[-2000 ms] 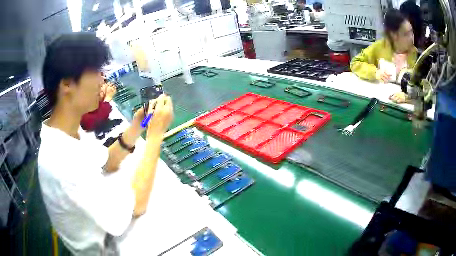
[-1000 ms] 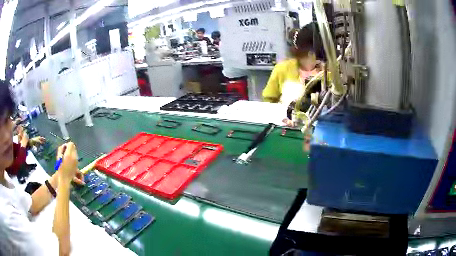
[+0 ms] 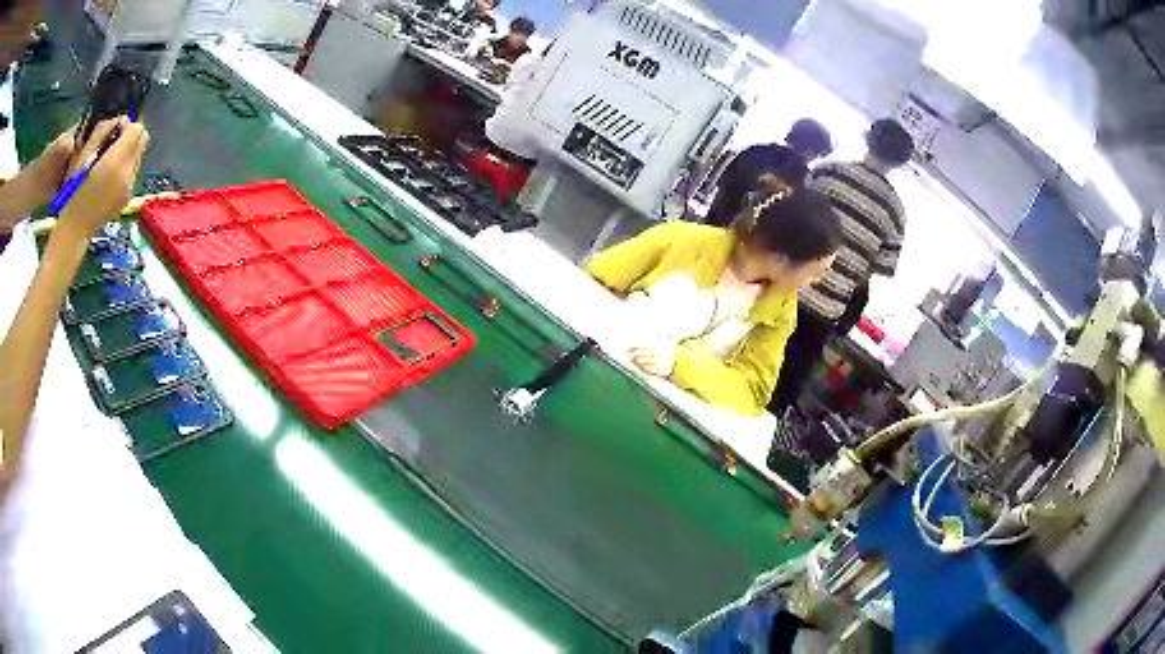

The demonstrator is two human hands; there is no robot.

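Neither of my hands is in view. Several phone middle frames with blue patches [image 3: 175, 363] lie in a row on the green work surface at the left. Another frame with a blue patch [image 3: 160, 629] lies on the white bench edge at the bottom left, partly cut off. A red parts tray [image 3: 302, 302] lies tilted across the surface, with one dark frame [image 3: 422, 336] in its lower right pocket. The blue press housing [image 3: 952, 594] stands at the lower right. Its fixture cannot be made out.
A neighbouring worker's hands [image 3: 102, 160] hold a blue pen-like tool and a dark part at the left. A black-handled tool [image 3: 549, 381] lies on the belt. A black tray [image 3: 428, 179] and a person in yellow [image 3: 715, 307] are across the line. Hoses [image 3: 952, 411] hang at right.
The view has turned and tilted. The press, large at right one second ago, now shows only partly at the lower right. More of the area behind the person in yellow shows.
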